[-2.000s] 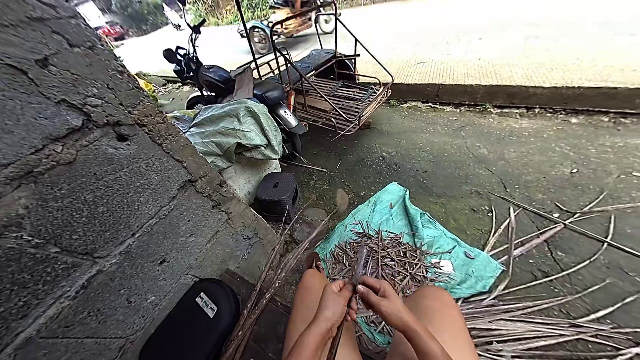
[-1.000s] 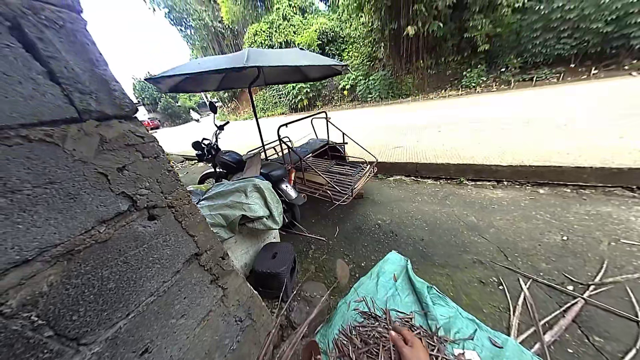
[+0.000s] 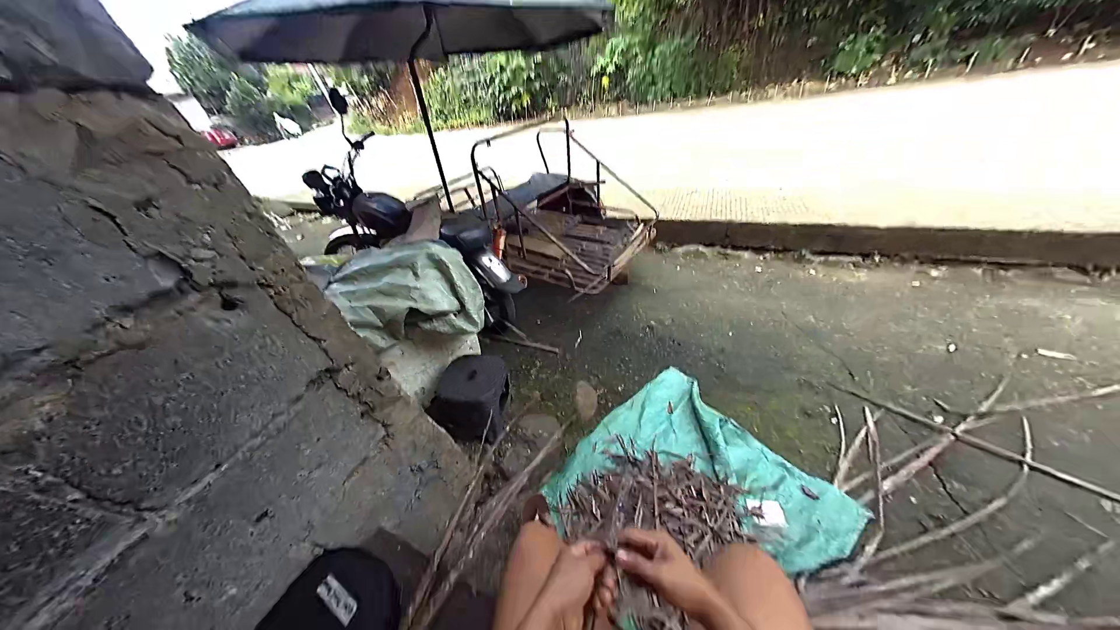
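Observation:
Between my knees, my left hand (image 3: 577,573) and my right hand (image 3: 656,564) meet over a pile of short broken dry sticks (image 3: 678,503). The fingers of both are curled around a thin dry stalk (image 3: 615,560), which is blurred and partly hidden by them. Under the pile spreads a green woven plastic sheet (image 3: 761,468), with a small white scrap (image 3: 767,514) on its right part.
Long dry stalks (image 3: 945,525) lie on the concrete at right, more (image 3: 490,516) at left by the block wall (image 3: 175,350). A black case (image 3: 337,591) is at lower left, a dark plastic stool (image 3: 472,398) ahead. Beyond stands a motorcycle (image 3: 381,214) with a metal sidecar (image 3: 569,232) and umbrella (image 3: 420,31).
One second ago one hand was seen reaching into the stick pile; now both hands are together near my knees with a thin stalk. The view has tilted up, then partly down.

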